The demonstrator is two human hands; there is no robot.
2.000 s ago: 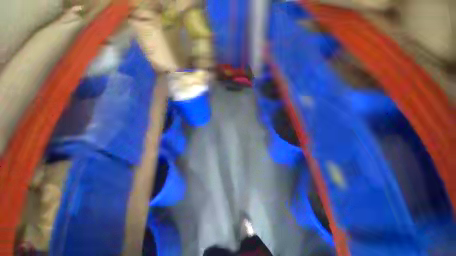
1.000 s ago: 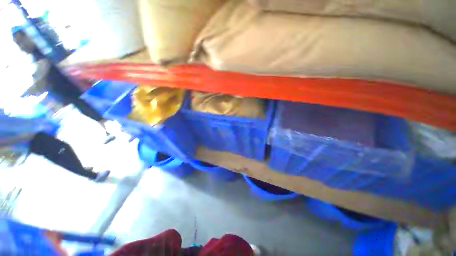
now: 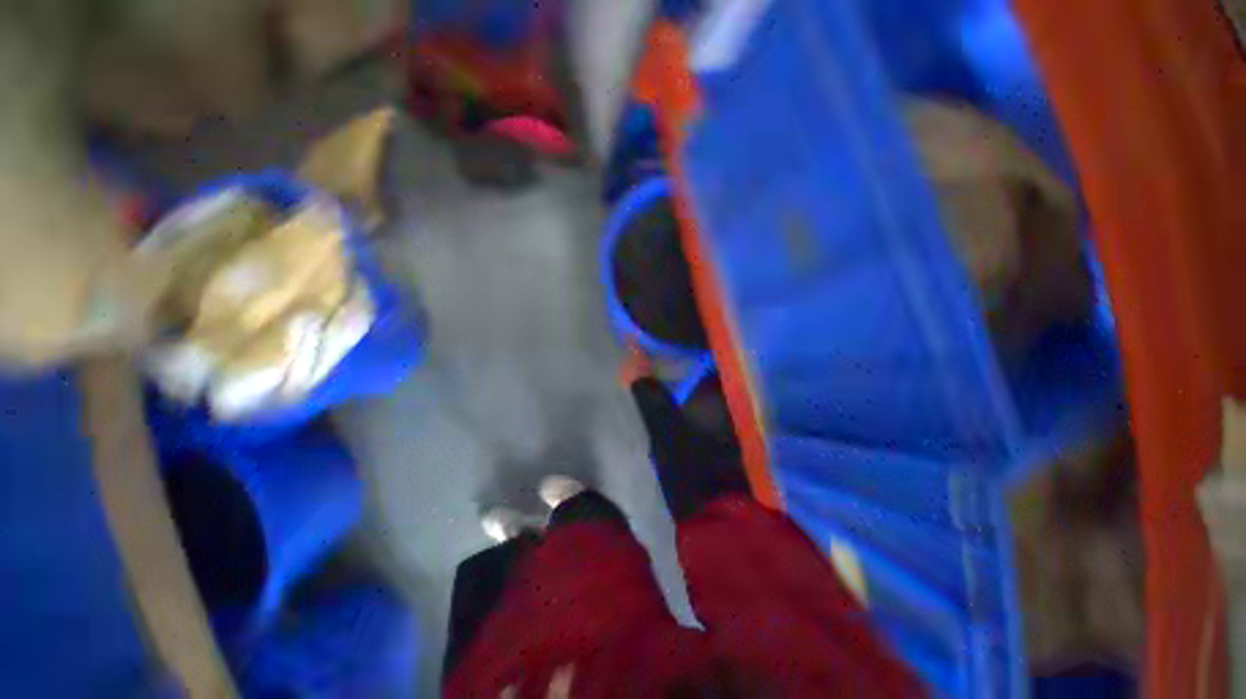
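Observation:
A round blue barrel (image 3: 616, 268) stands on the floor at the right of the aisle, beside the rack, with a dark inside. My right arm, in a dark cuff and red sleeve, reaches forward to it. My right hand (image 3: 635, 366) is small and blurred at the barrel's near rim. Its fingers cannot be made out, nor whether it grips the rim. My left hand is not in view.
Another blue barrel (image 3: 390, 341) at the left is filled with crumpled tan and white sacks. Blue bins (image 3: 847, 273) and an orange rack beam (image 3: 1141, 355) line the right. A dark-mouthed barrel (image 3: 294, 505) stands at the lower left. Grey floor (image 3: 472, 301) runs between.
The view has turned from the rack side to look down the aisle. My right arm now reaches out to the barrel. The people seen at the left earlier are out of view.

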